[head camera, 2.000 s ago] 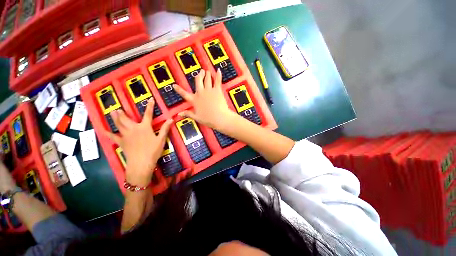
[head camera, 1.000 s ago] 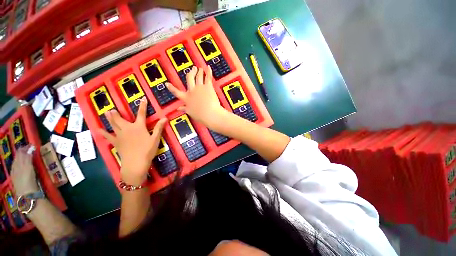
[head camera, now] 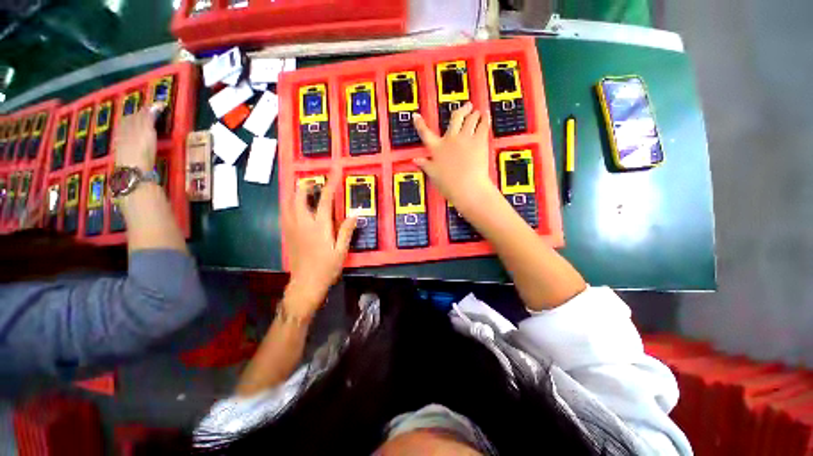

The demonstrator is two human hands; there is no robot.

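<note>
A red phone tray (head camera: 419, 160) lies on the green bench with two rows of five keypad phones, screens up. My left hand (head camera: 314, 240) is over the front-left phone and covers most of it, fingers apart. My right hand (head camera: 459, 160) reaches over the middle of the tray, fingers spread, its fingertips at phones in the back row. It covers part of a front-row phone. The two back-left phones (head camera: 314, 105) show blue lit screens; the other visible screens look dark or grey. Neither hand holds a phone.
White slips (head camera: 261, 160) and an orange card (head camera: 235, 116) lie left of the tray, beside a beige piece (head camera: 199, 166). A yellow-black pen (head camera: 570, 156) and smartphone (head camera: 631, 122) lie right. Another person's arm (head camera: 147, 205) works at a neighbouring tray (head camera: 183, 134). More red trays (head camera: 294, 27) stand behind.
The view has turned, so the tray looks straighter. My left hand has moved from the back-left phones to the front-left phone. Two back-left screens are now lit blue.
</note>
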